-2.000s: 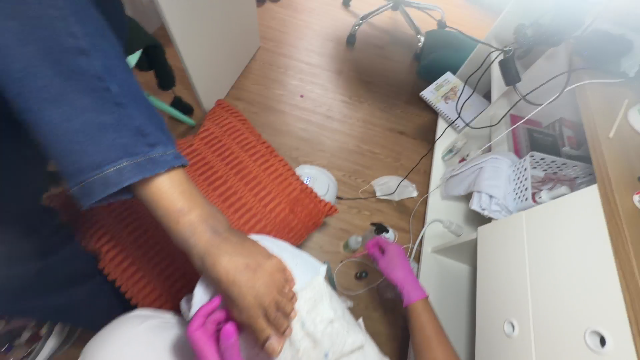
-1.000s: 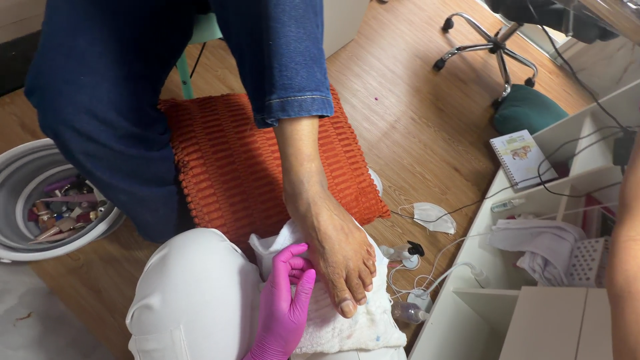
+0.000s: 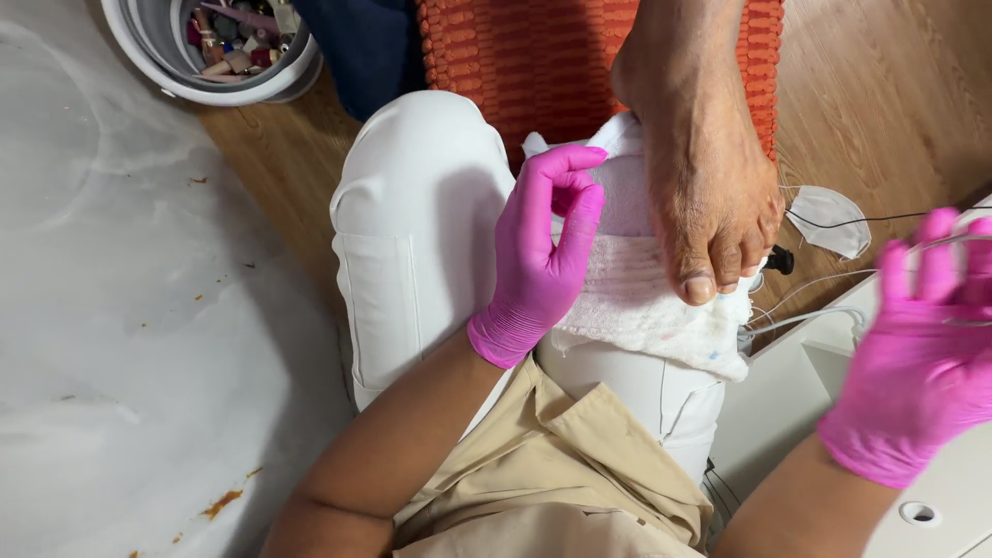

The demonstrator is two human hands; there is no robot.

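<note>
Another person's bare foot (image 3: pixel 709 186) rests on a folded white towel (image 3: pixel 620 279) over my lap, toes toward me. Just left of the foot, my left hand (image 3: pixel 542 248), in a pink glove, has its fingers curled and its thumb near the index finger; it holds nothing visible. At the right edge is my right hand (image 3: pixel 922 341), also pink-gloved, blurred and partly cut off by the frame. Thin pale lines, perhaps a cord, cross its fingers, and whether it grips them is unclear.
An orange textured cushion (image 3: pixel 527 70) lies beyond my knees. A grey-white tub (image 3: pixel 225 93) of small bottles stands at upper left. A white face mask (image 3: pixel 829 221), a dark cord and pale cables lie right of the foot, beside a white cabinet (image 3: pixel 806 387) at lower right.
The view has swung down over my lap. My right hand, near bottles on the floor two seconds ago and not seen one second ago, is now at the right edge.
</note>
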